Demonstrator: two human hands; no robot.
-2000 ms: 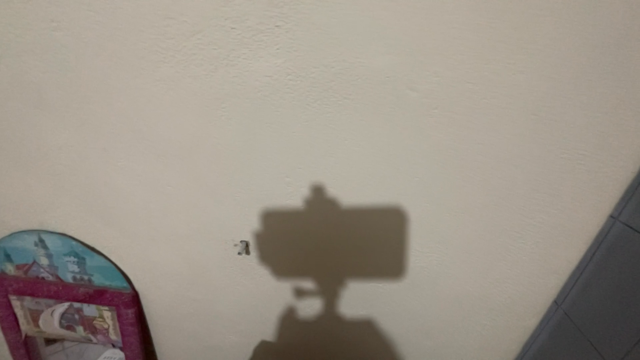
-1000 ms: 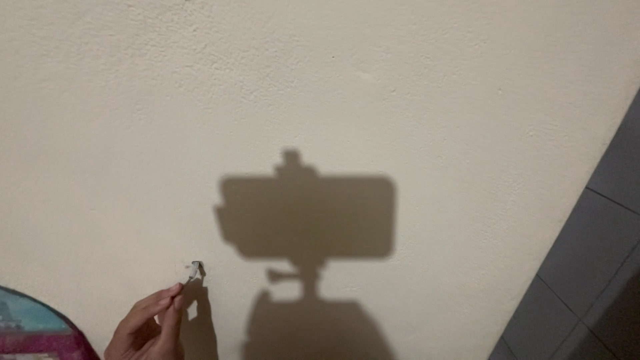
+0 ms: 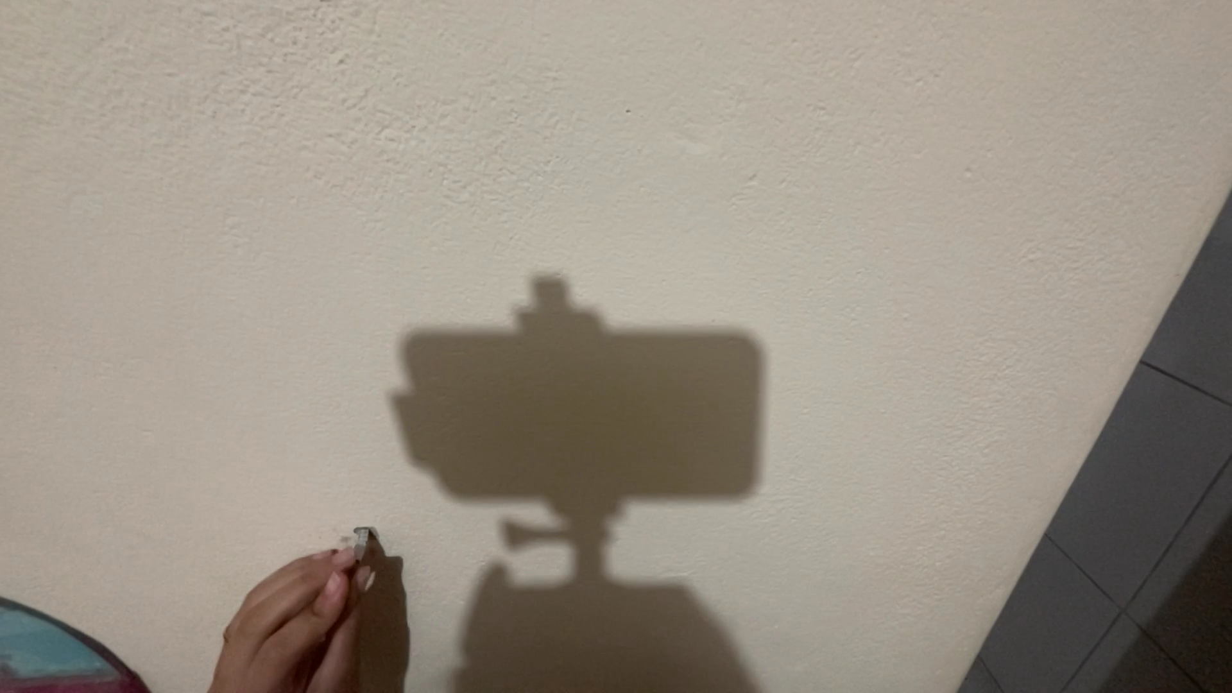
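My left hand reaches up from the lower left, its fingertips close against a cream-painted wall. Between thumb and fingers is pinched a small thin grey piece, whose exact kind cannot be told. Its upper end meets a small dark chipped mark on the wall, partly covered by the piece and the fingertips. The hand casts a shadow just to its right. My right hand is out of view.
At the bottom left corner shows the rounded top of a board with blue and magenta colouring. Grey tiles run along the wall's slanting right edge. A shadow of a mounted phone-like device falls mid-wall.
My left hand, absent two seconds ago, came into view at the lower left with the small piece at the wall mark. Since one second ago its fingers have drawn closer together.
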